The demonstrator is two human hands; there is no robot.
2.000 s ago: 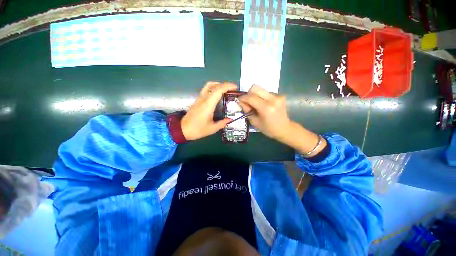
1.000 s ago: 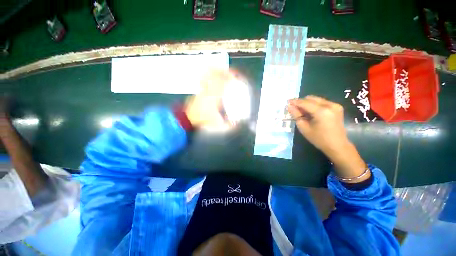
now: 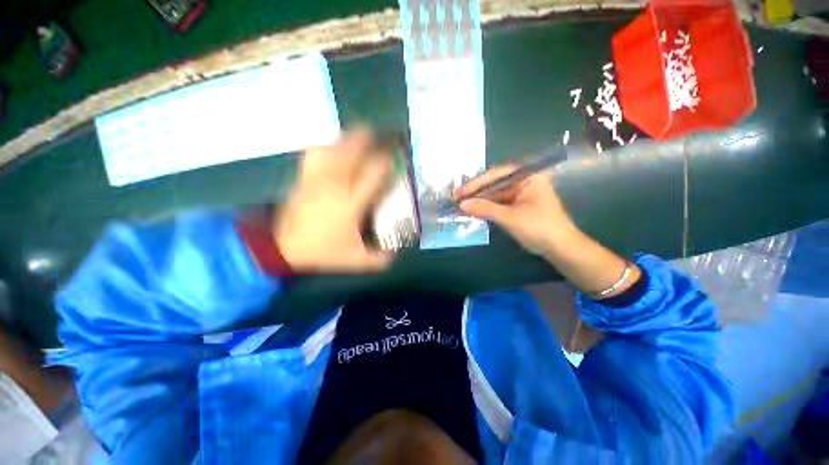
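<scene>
My left hand (image 3: 329, 207), blurred, holds an open phone assembly (image 3: 397, 211) by its sides, just left of the narrow sticker sheet. The phone's face is bright and blurred. My right hand (image 3: 514, 204) holds dark tweezers (image 3: 527, 173), slanting up to the right. Their tip is at the lower part of the narrow sticker sheet (image 3: 445, 109), which lies upright on the bench with grey patches at its top. Whether a sticker is on the tip cannot be told.
A wider pale sheet (image 3: 218, 120) lies at the left. A red parts bin (image 3: 641, 68) with white bits stands at the right, loose bits (image 3: 607, 104) beside it. Phone units (image 3: 56, 47) lie on the belt at upper left. A person's arm (image 3: 32, 368) shows at lower left.
The tweezers now show at the sheet's lower part. My left hand with the phone has tilted and sits lower against the wider sheet. The whole view has shifted and turned.
</scene>
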